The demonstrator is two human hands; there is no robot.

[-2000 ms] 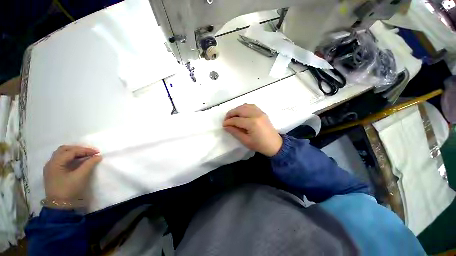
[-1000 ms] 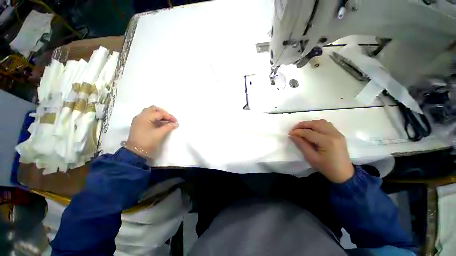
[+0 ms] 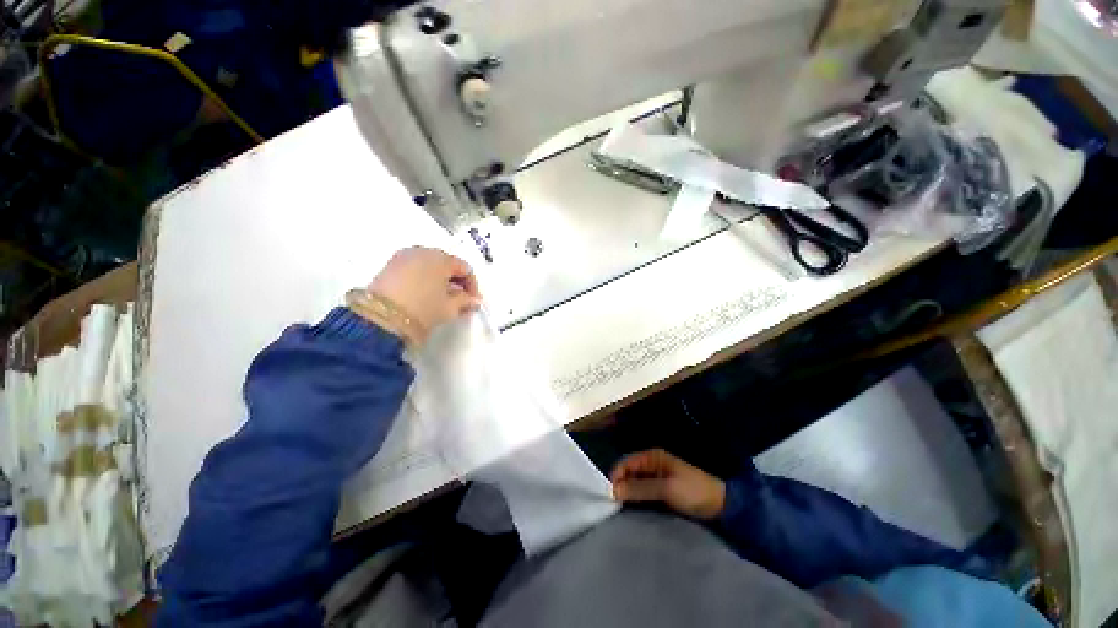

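A white fabric piece (image 3: pixel 509 423) runs from the needle area of the sewing machine (image 3: pixel 429 135) down over the table's front edge to my lap. My left hand (image 3: pixel 423 292) pinches its upper end just in front of the presser foot (image 3: pixel 479 243). My right hand (image 3: pixel 668 482) pinches its lower corner below the table edge. The fabric hangs fairly taut between both hands. Whether its upper end lies under the presser foot cannot be told.
Black-handled scissors (image 3: pixel 819 238) and a slim metal tool (image 3: pixel 631 172) lie right of the machine bed under white scrap strips (image 3: pixel 723 174). A clear plastic bag (image 3: pixel 938 172) is at the far right. Banded white bundles (image 3: pixel 86 460) lie at left. A white fabric stack (image 3: pixel 1064 356) is at lower right.
The fabric was spread sideways along the table front between both hands. Now my left hand is up by the needle and my right hand has dropped below the edge, turning the piece lengthwise towards me.
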